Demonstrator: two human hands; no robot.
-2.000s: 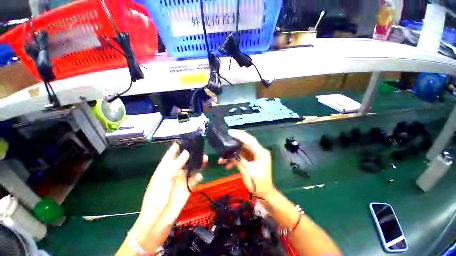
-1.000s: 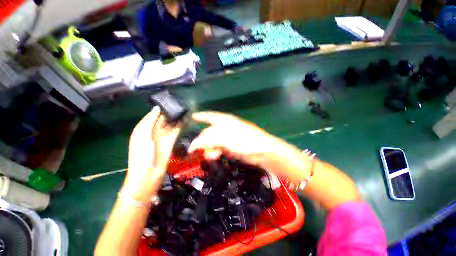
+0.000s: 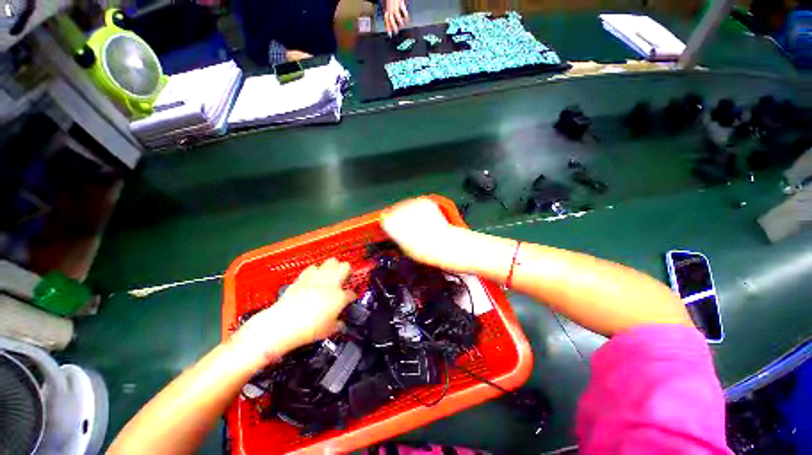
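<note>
A red perforated basket (image 3: 521, 360) sits in front of me, heaped with black corded power adapters (image 3: 392, 342). My left hand (image 3: 312, 302) reaches over the left part of the heap, palm down; its fingertips touch or hover by the adapters, and I cannot tell if it grips one. My right hand (image 3: 418, 233) is at the basket's far right, blurred, with its fingers bent down; whether it holds anything is hidden. Loose black adapters (image 3: 548, 194) lie on the green surface beyond the basket.
A smartphone (image 3: 696, 293) lies at right. More black units (image 3: 757, 120) lie at far right. Paper stacks (image 3: 289, 93), a lime fan (image 3: 132, 67) and teal parts (image 3: 481, 53) are across the bench, near another person's hand (image 3: 396, 16). A white fan (image 3: 22, 400) stands at left.
The view has tilted down. Both hands have come down into the basket; the adapter held up in my left hand is no longer raised. More adapters now lie just beyond the basket.
</note>
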